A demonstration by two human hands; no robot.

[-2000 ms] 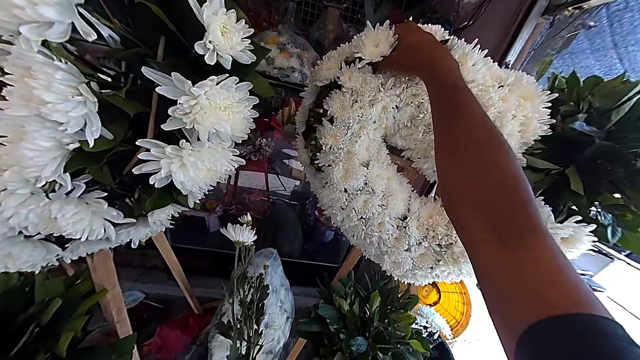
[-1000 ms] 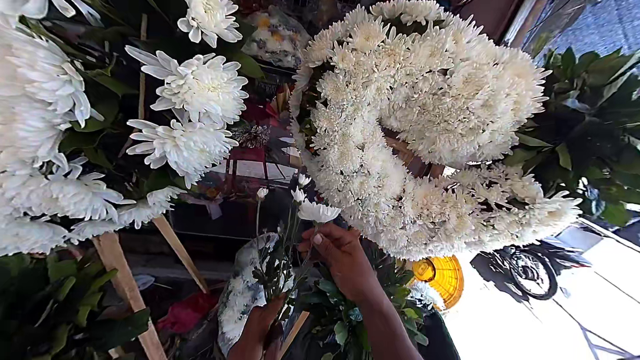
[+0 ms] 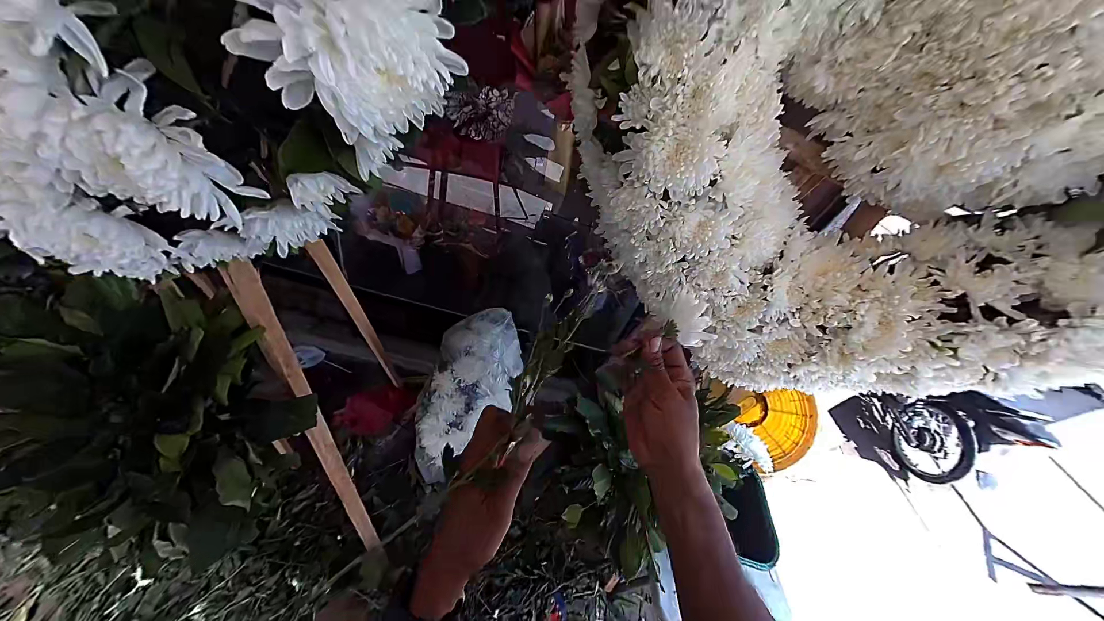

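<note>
My left hand (image 3: 500, 453) is closed around a bunch of thin green flower stems (image 3: 545, 358), low in the middle of the view. To its right, my right hand (image 3: 660, 379) pinches a white chrysanthemum head (image 3: 687, 319) between thumb and fingers, at the lower left edge of a curved arrangement of white chrysanthemums (image 3: 699, 181). Whether the flower touches the arrangement cannot be told. Behind my left hand stands a clear plastic wrap of white flowers (image 3: 470, 379).
More large white chrysanthemums (image 3: 362, 65) fill the upper left, above wooden stand legs (image 3: 297, 379). Leafy greenery (image 3: 103, 414) lies at the left and cut stems below. A yellow basket (image 3: 783, 427), a dark green bucket (image 3: 752, 517) and a parked motorcycle (image 3: 931, 435) are at the right.
My right hand was up on the arrangement, then came down to the flower stems; now it is apart from my left hand with a flower head. The view has moved closer.
</note>
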